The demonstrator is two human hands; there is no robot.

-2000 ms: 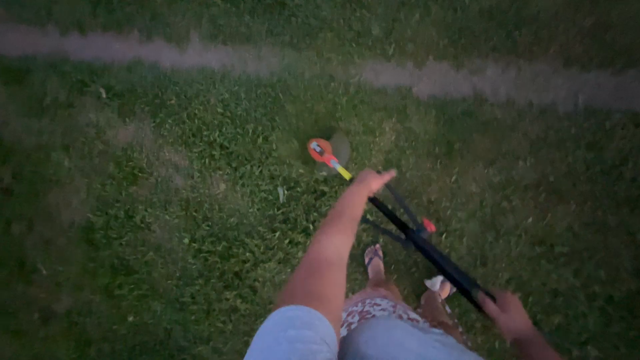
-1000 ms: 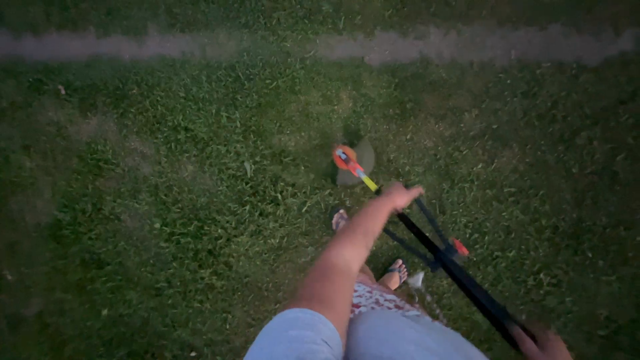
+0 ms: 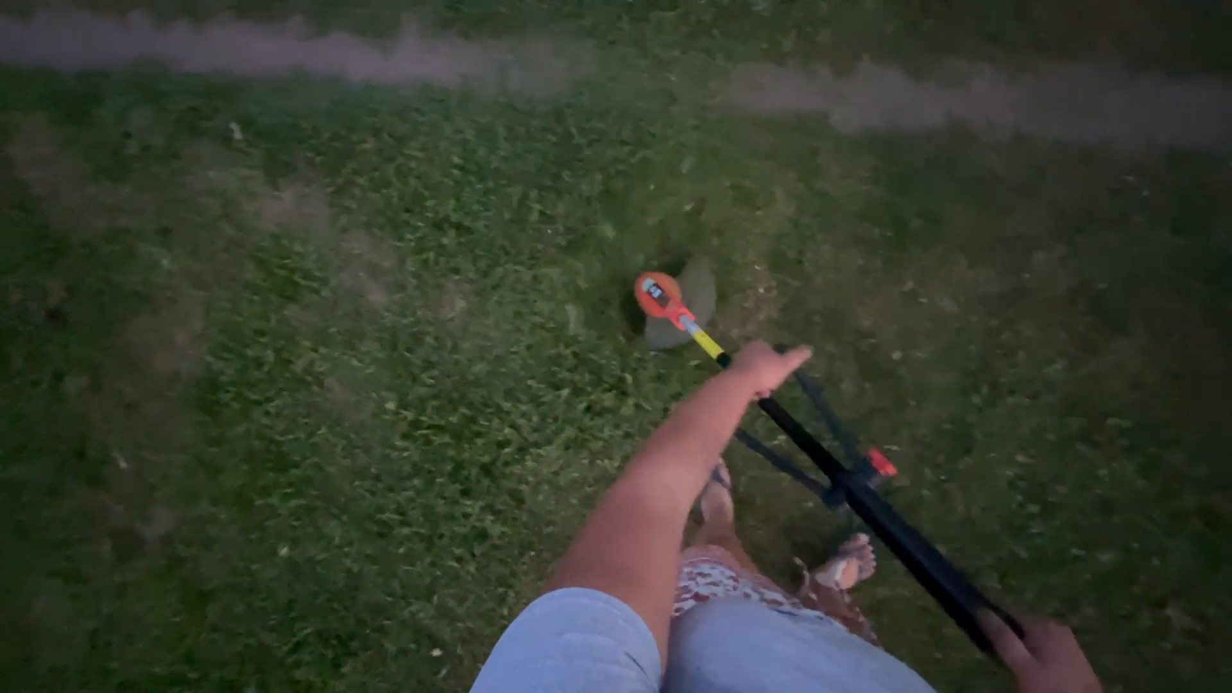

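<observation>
A string trimmer [image 3: 895, 534] with a long black shaft slants from lower right up to the middle of the view. Its orange head [image 3: 659, 295] and a translucent guard are over the grass, just past a yellow band on the shaft. My left hand [image 3: 770, 369] is closed around the front handle near that band, thumb pointing right. Farther back, at the lower right, my right hand [image 3: 1044, 654] grips the rear of the shaft. A red knob [image 3: 881, 462] sits at the handle's bracket between the hands.
Short green grass [image 3: 433, 385] spreads all around, dim at the edges. A bare pale strip of ground [image 3: 337, 58] crosses the top. My feet in sandals, one of them [image 3: 847, 563] forward of my shorts, stand close to the left of the shaft.
The trimmer head has moved between the frames, swinging over the grass with both hands still on the trimmer. My feet have shifted as well.
</observation>
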